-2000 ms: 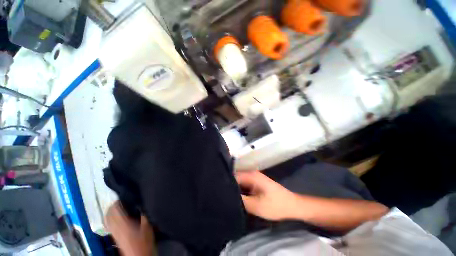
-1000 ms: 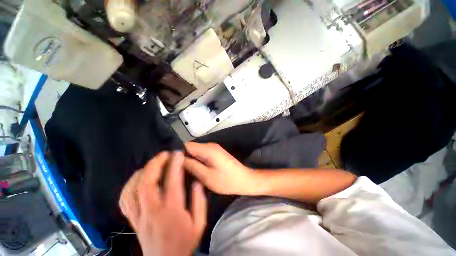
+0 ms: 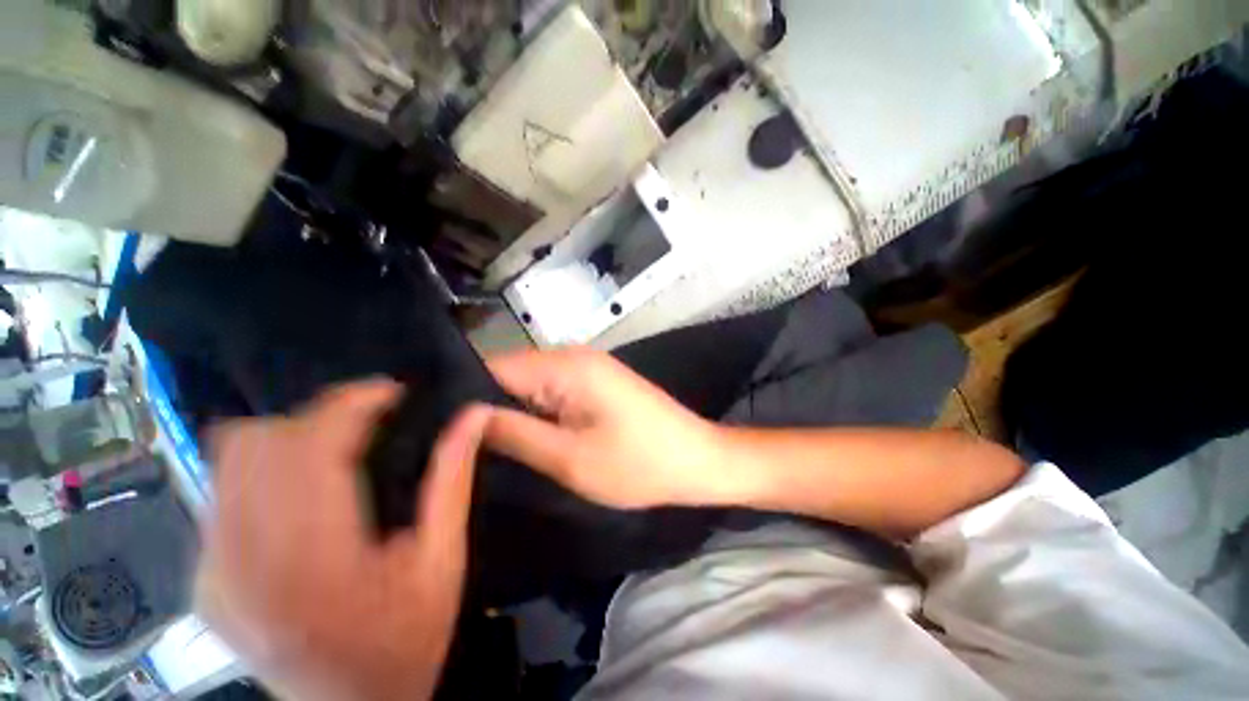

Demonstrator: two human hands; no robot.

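Note:
A black knit garment piece [image 3: 315,322] lies under the sewing machine head [image 3: 137,151] at the upper left and hangs down towards the lap. The metal parts by the presser foot [image 3: 373,236] touch the fabric. My right hand [image 3: 603,425] pinches the fabric edge just in front of the cloth plate [image 3: 548,304]. My left hand [image 3: 329,548] is blurred over the fabric at the lower left, its fingers curved and its thumb tip near my right fingers. Whether it grips the cloth is hard to tell.
A cream cover with a triangle mark [image 3: 555,117] is above the plate. The machine bed [image 3: 904,110] runs to the upper right. A black fabric heap [image 3: 1151,288] hangs at the right beside a wooden board [image 3: 1007,336]. A grey round-vented device [image 3: 117,582] is at the lower left.
The view has shifted closer to the machine. My left hand has come in from the lower left over the fabric and then moved left, its fingers spreading. My right hand has moved up to the fabric edge.

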